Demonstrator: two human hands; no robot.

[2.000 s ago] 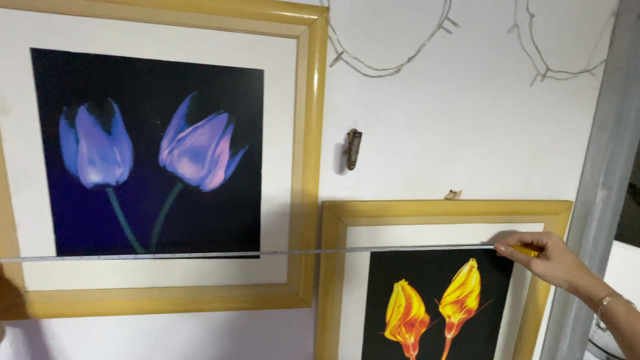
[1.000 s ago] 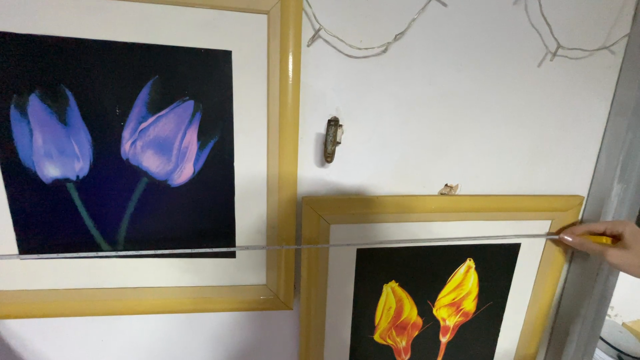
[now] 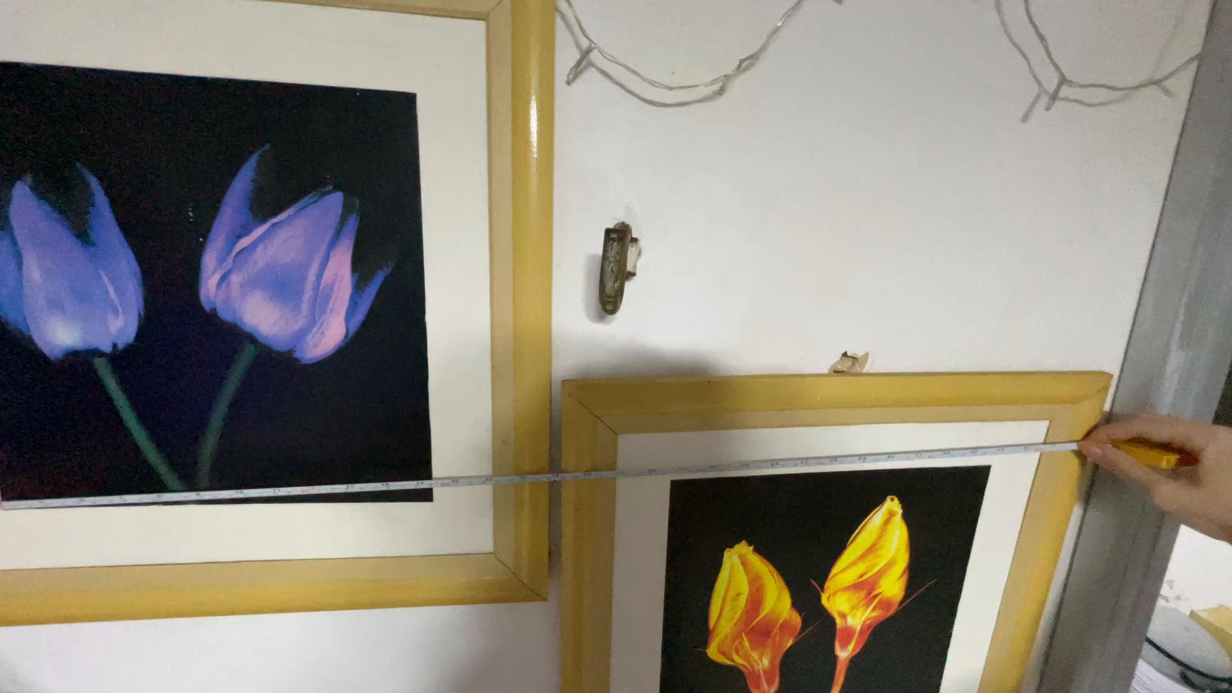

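Observation:
My right hand [image 3: 1160, 467] holds the yellow case of a tape measure [image 3: 1150, 452] at the right edge of the smaller framed picture. From it the metal tape blade [image 3: 520, 478] runs left, slightly downward, across both pictures and out at the left edge. The larger wooden-framed picture [image 3: 525, 289] shows purple tulips on black and hangs at the left. Lower and to its right is the second framed picture [image 3: 837, 390], with two yellow and red flower buds on black. My left hand is out of view.
A rusty metal fitting [image 3: 614, 269] sticks out of the white wall between the pictures. Clear string-light wires [image 3: 693, 91] hang above. A chipped spot [image 3: 850, 363] shows over the smaller frame. A grey metal door frame [image 3: 1136, 385] stands at the right, with a rounded container partly visible beyond it.
My right hand has moved right with the tape case, from over the smaller picture to its frame's right edge, and more blade spans the pictures. The view has shifted slightly.

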